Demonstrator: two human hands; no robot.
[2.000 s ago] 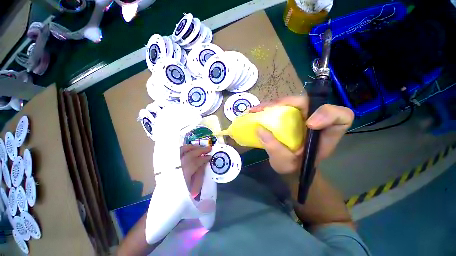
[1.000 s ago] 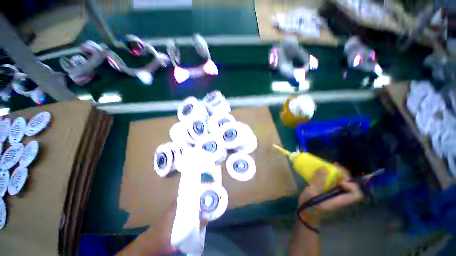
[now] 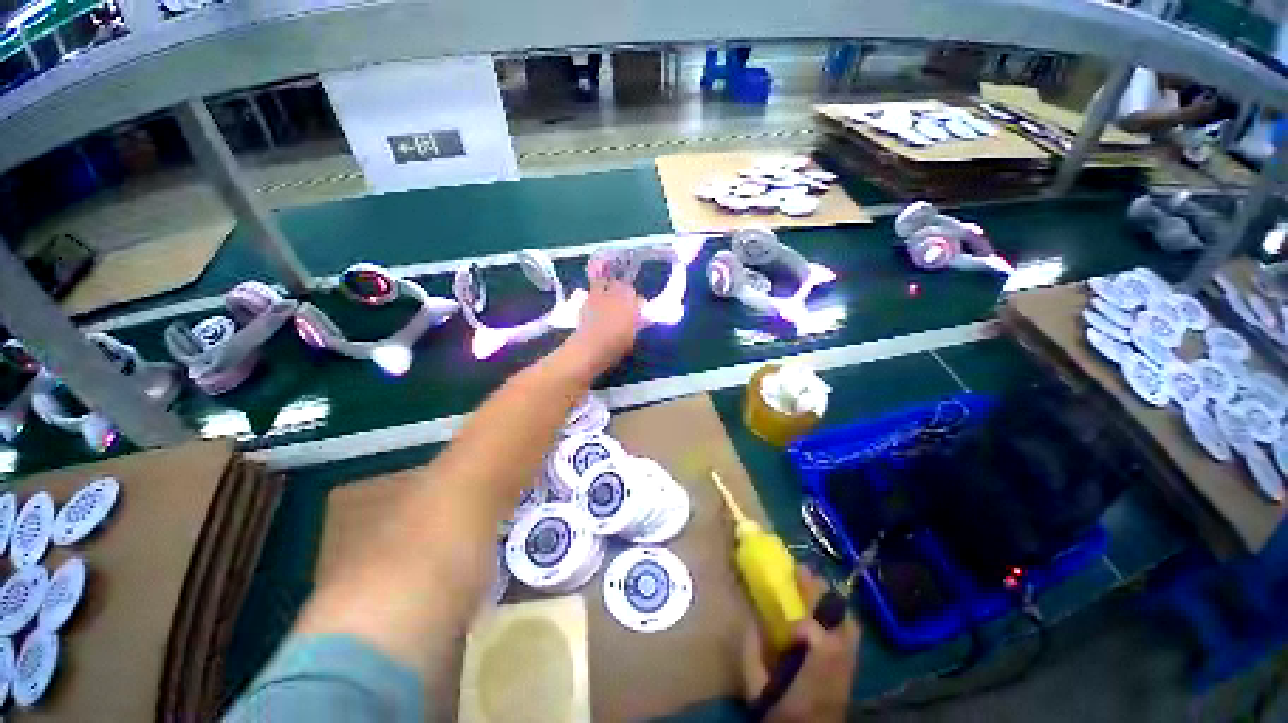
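Note:
My left hand (image 3: pixel 610 314) reaches over the green belt at a white headphone (image 3: pixel 653 290) with bright pink-white glow; the fingers overlap it, and how they hold it cannot be told. My right hand (image 3: pixel 812 664) at the lower right holds the yellow glue bottle (image 3: pixel 767 572), nozzle up and to the left, and the black soldering iron (image 3: pixel 794 672). White speaker plates (image 3: pixel 551 545) are piled on the cardboard mat (image 3: pixel 678 438), partly hidden by my left arm. A cream support block (image 3: pixel 526 664) with a round recess lies empty at the mat's near edge.
Several headphones (image 3: pixel 360 322) stand on the green belt (image 3: pixel 862 304). An amber pot (image 3: pixel 784 403) with white wadding and a blue bin (image 3: pixel 904 622) are right of the mat. Cardboard stacks with speaker plates are at left (image 3: pixel 156 565) and right (image 3: pixel 1151 339). A metal shelf (image 3: pixel 636 21) crosses above.
The view has tilted up toward the belt. My left hand has left the block area and reached out to the belt; the headphone is gone from the block. The bottle and iron stay in my right hand, lower down.

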